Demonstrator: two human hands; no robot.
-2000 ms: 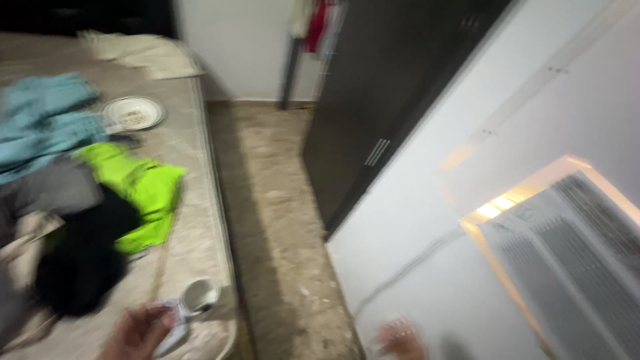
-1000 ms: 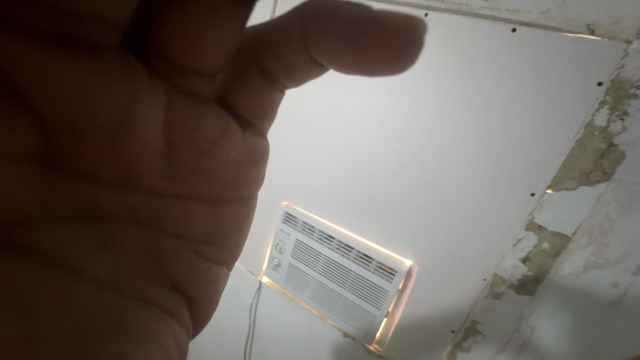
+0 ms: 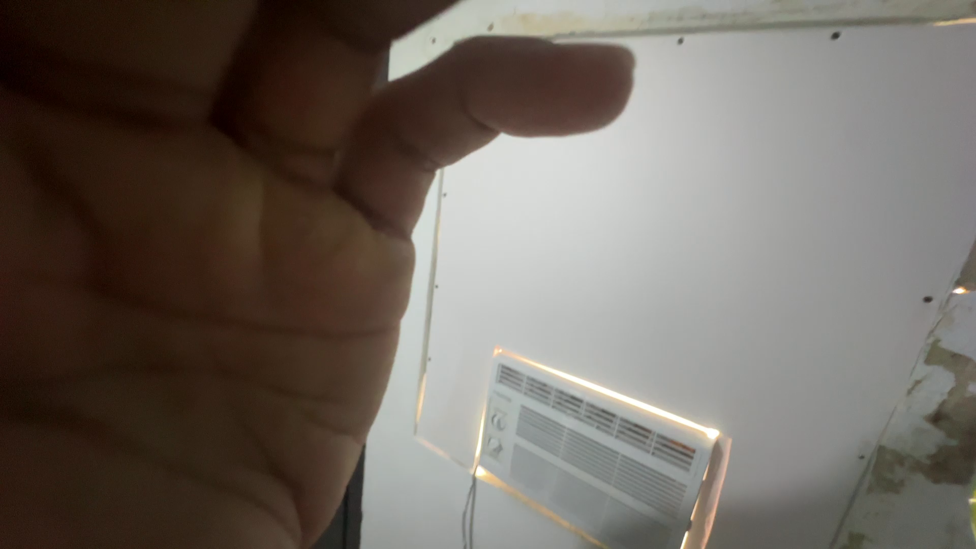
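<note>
My left hand (image 3: pixel 221 305) fills the left side of the head view, very near the camera, with the palm turned toward it. Its little finger reaches right, bent, and stands apart from the finger beside it. Nothing lies on the part of the palm that shows; the other fingers are mostly cut off by the frame. Beyond the hand, low in the picture, a white window air conditioner (image 3: pixel 595 450) with two knobs is set in the wall, light showing round its edges. My right hand is out of view.
Around the air conditioner is a white wall panel (image 3: pixel 686 229) fixed with screws. Peeling, stained plaster (image 3: pixel 930 412) runs down the right side. Thin cords (image 3: pixel 468 507) hang under the unit's left corner. A dark edge (image 3: pixel 352 496) shows beside the palm.
The view has swung up from the table and floor to the wall. Two seconds ago both hands were low in view; now the left is close to the camera and the right is out of frame.
</note>
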